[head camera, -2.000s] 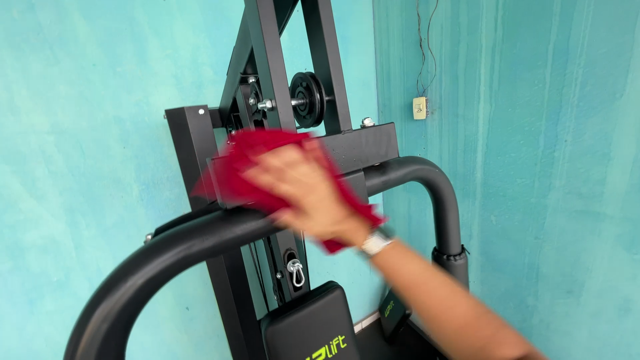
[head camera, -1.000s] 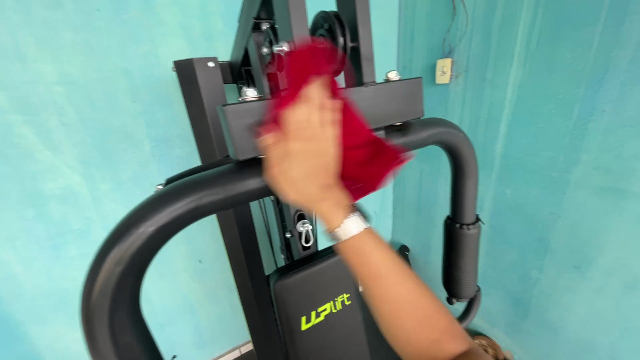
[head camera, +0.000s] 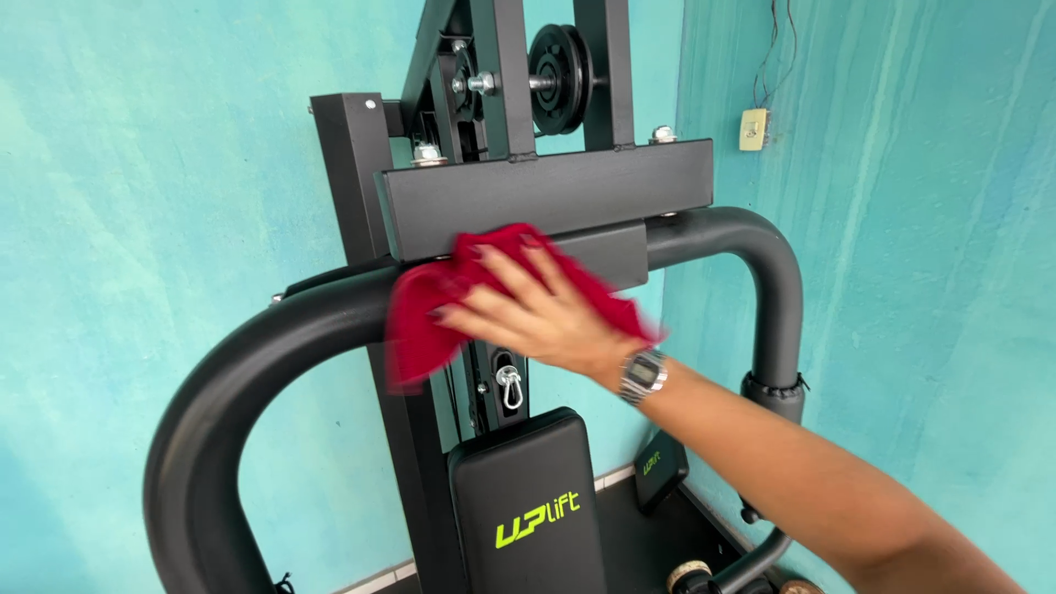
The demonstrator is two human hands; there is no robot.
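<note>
My right hand [head camera: 536, 313], a metal-band digital watch [head camera: 643, 373] on its wrist, presses a red cloth [head camera: 421, 330] with spread fingers against the front of a black home gym machine. The cloth lies over the left part of the lower steel plate [head camera: 615, 252] and the adjoining thick curved tube [head camera: 313, 318], and its left end hangs down, blurred by motion. Just above is a wide black crossbeam [head camera: 544, 194] with bolts on top. My left hand is out of view.
A pulley [head camera: 561, 78] sits between the uprights. Below hang a carabiner [head camera: 511, 388] and a padded backrest [head camera: 524, 503]. A second pad [head camera: 660, 470] stands at the lower right. A yellowed switch box [head camera: 752, 129] with loose wires is on the turquoise wall.
My right hand and the cloth have moved down from in front of the crossbeam and pulley area to the lower plate and curved tube. The cloth stays under the hand.
</note>
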